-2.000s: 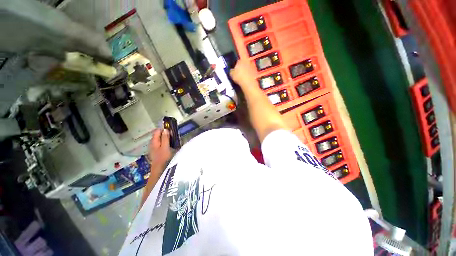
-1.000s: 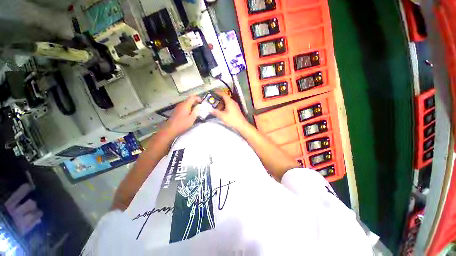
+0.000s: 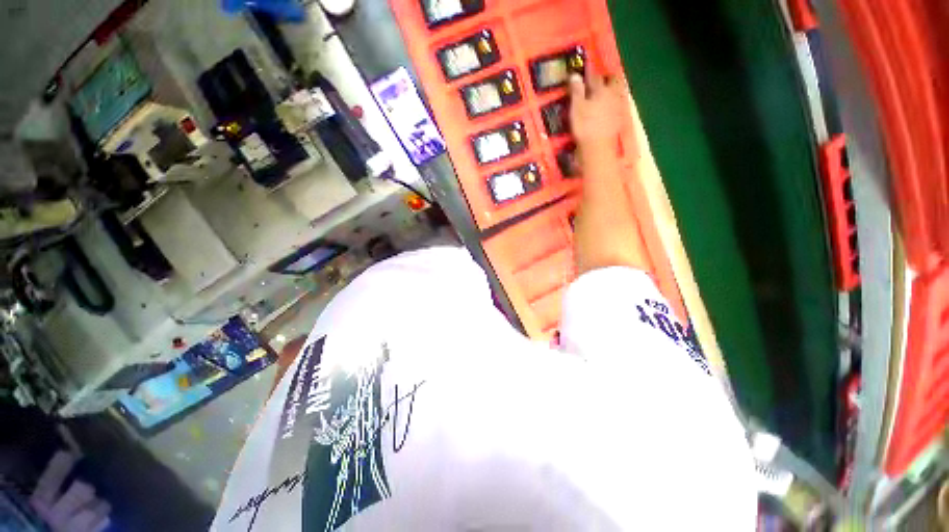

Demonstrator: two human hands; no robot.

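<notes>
My right hand is over the upper red tray, fingertips at the right end of a black device unit lying in a right-column pocket. Whether the fingers still grip it cannot be told. Under and beside the hand, two more units are partly covered. The left column holds several units with pale faces, such as one near the lower end. My left hand is not in view; only a bit of skin shows at the shirt's left edge.
On the left stands a benchtop machine with a dark fixture and a display. A printed card lies beside the tray. A lower red tray adjoins it. A green surface runs at right, with more red trays beyond.
Both hands were together at a unit by the machine's front. My right hand has moved to the upper tray, where a unit now lies in a formerly empty pocket. My left hand has left view.
</notes>
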